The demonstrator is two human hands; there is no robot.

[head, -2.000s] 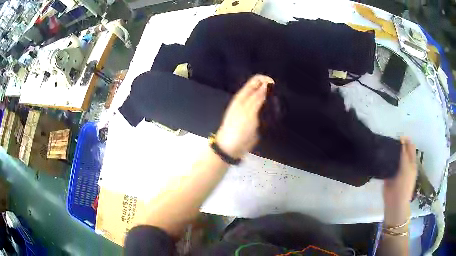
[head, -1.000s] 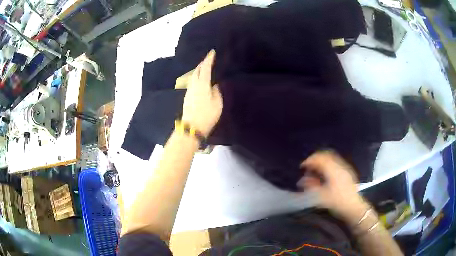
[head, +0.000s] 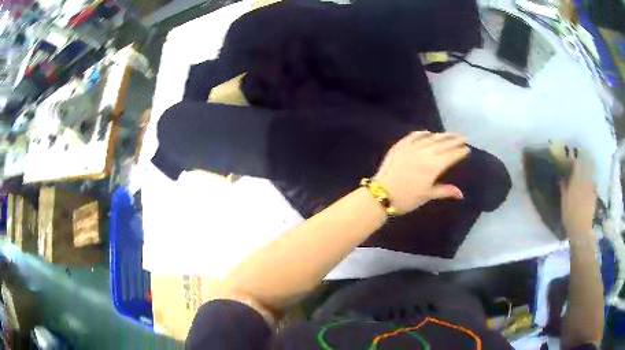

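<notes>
Black garment cloth (head: 322, 61) lies spread and layered over the middle of the white table. A long, smooth dark piece (head: 212, 133) with a rounded left end lies across its near part. My left hand (head: 421, 167) rests palm down on the cloth near its rounded right end, fingers apart and holding nothing. The steam iron (head: 541, 181) stands on the table to the right of the cloth, its dark pointed soleplate showing. My right hand (head: 579, 195) is closed around its handle; the fingers are blurred.
A small black rectangle (head: 514, 41) lies on a grey pad at the upper right, with a black strap (head: 497, 70) beside the cloth. A blue basket (head: 130, 260) and cardboard (head: 175, 294) are at the near left. A sewing machine table (head: 68, 143) stands further left.
My left hand has moved right across the cloth. My right hand has left the cloth's near edge and taken hold of the iron. The long dark piece now lies smoother.
</notes>
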